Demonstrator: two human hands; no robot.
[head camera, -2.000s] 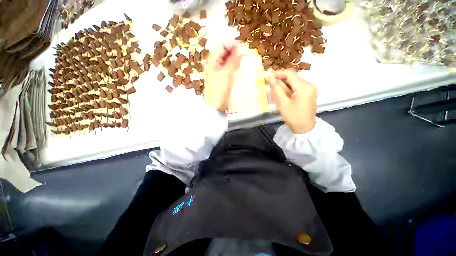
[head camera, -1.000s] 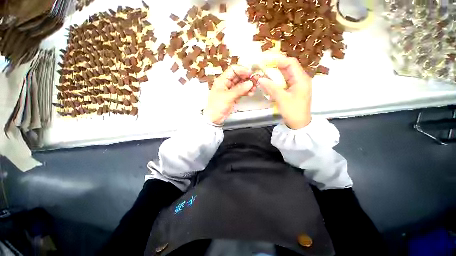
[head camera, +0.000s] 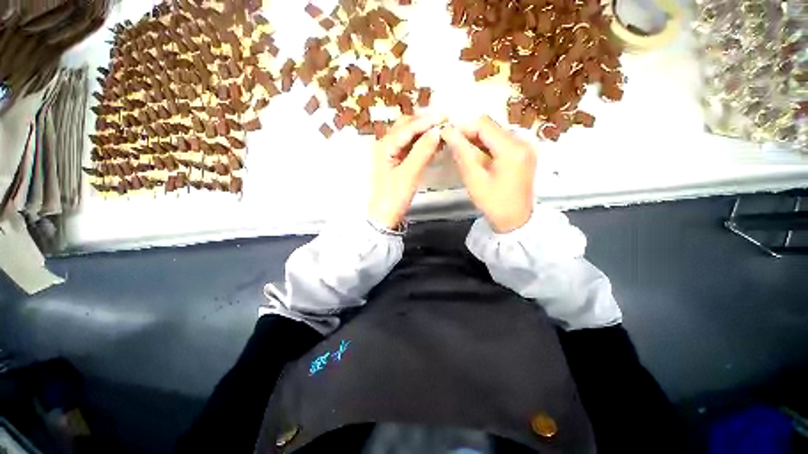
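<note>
My left hand (head camera: 400, 170) and my right hand (head camera: 498, 173) meet at the fingertips near the table's front edge. Both pinch a tiny piece (head camera: 442, 129) between thumbs and index fingers. It looks pale with a small glint and is mostly hidden by the fingers, so its shape cannot be told. Behind the hands lie loose brown leather tabs (head camera: 368, 75). A dense pile of brown tabs with bright metal edges (head camera: 558, 66) lies behind my right hand.
Laid-out tabs (head camera: 173, 111) stand in rows at the left. Layered grey-taupe strips (head camera: 55, 151) lie at the far left. A cream tape roll (head camera: 651, 34) and a clear bag of shiny rings (head camera: 757, 75) are at the right. A black wire rack (head camera: 769, 222) is at the right edge.
Two seconds ago the hands were apart above the table. They came together at the fingertips one second ago and remain so, now holding the piece with less of it showing.
</note>
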